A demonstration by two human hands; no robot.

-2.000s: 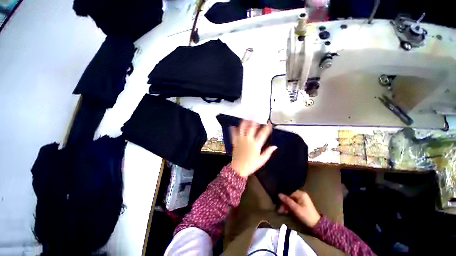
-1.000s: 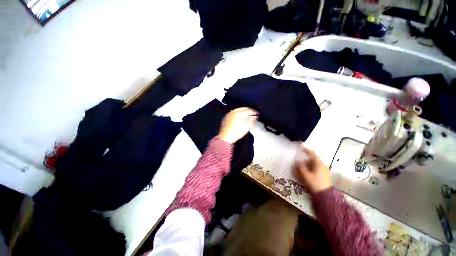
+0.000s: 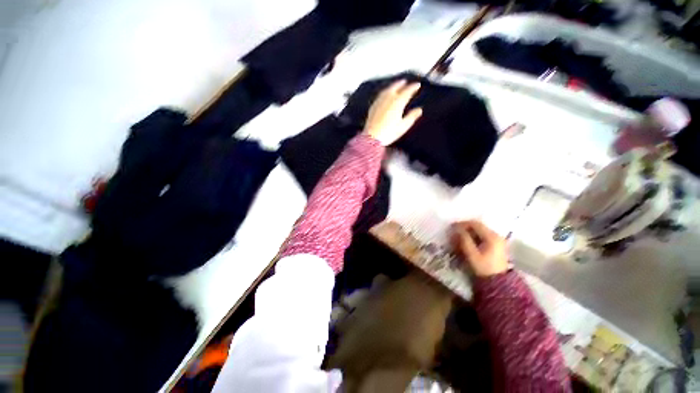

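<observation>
The rounded black stack of pieces (image 3: 457,127) lies on the white table left of the machine head. My left hand (image 3: 393,113) lies on the upper left part of this stack with its fingers spread. The flatter black stack (image 3: 322,153) lies partly under my left forearm. My right hand (image 3: 480,247) is near the front edge of the table, below the rounded stack, with its fingers curled; no cloth shows in it. The view is blurred. The white sewing machine head (image 3: 620,203) stands to the right of my right hand.
Large black heaps (image 3: 180,192) lie at the left, with more dark cloth (image 3: 295,57) behind. A white trough (image 3: 491,90) behind the machine holds dark cloth. A pink and white spool (image 3: 668,117) stands behind the head. The worn table edge (image 3: 418,247) runs above my brown-covered lap (image 3: 395,322).
The piece under my hands two seconds ago is no longer seen there. The view has swung left. My left hand has moved from the flatter stack up onto the rounded stack.
</observation>
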